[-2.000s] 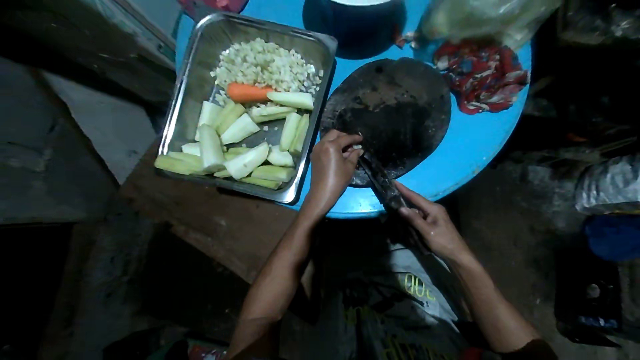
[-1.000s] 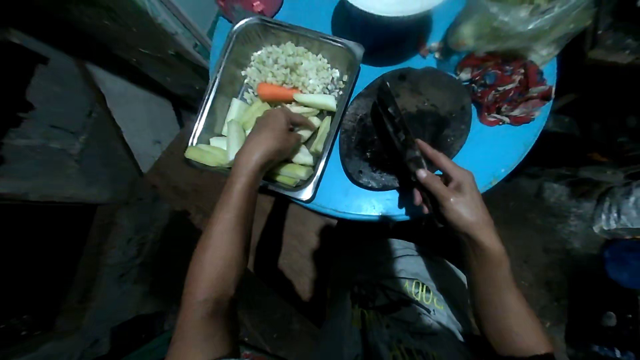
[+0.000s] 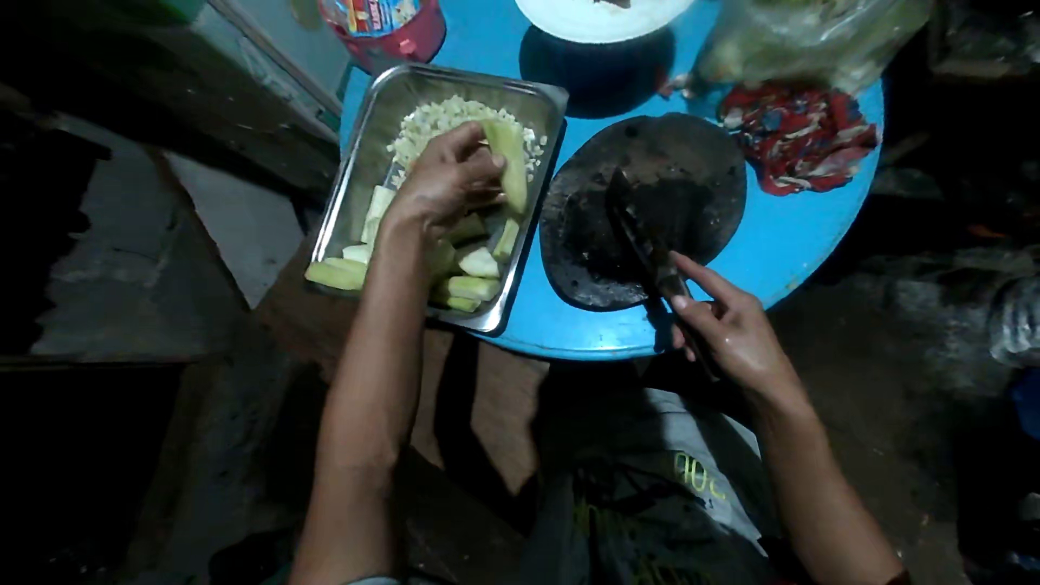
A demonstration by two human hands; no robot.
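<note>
My left hand (image 3: 451, 179) holds a long pale green vegetable piece (image 3: 509, 166) above a rectangular metal tray (image 3: 532, 223). Diced pale vegetable (image 3: 447, 118) fills the far part of the tray, and peeled green lengths (image 3: 471, 288) lie in its near part. The carrot is not visible. My right hand (image 3: 723, 321) grips the handle of a dark-bladed knife (image 3: 642, 240), whose blade is over a round, dark chopping board (image 3: 682, 162).
The blue round table (image 3: 585, 337) carries a white-rimmed bowl (image 3: 605, 24), a clear plastic bag of greens (image 3: 812, 36), a crumpled red patterned cloth or wrapper (image 3: 800, 138) and a pink container (image 3: 398, 41). The tray overhangs the table's left side.
My left hand went from the board to the tray and has lifted a vegetable piece from it. My right hand still holds the knife, its blade now out over the board.
</note>
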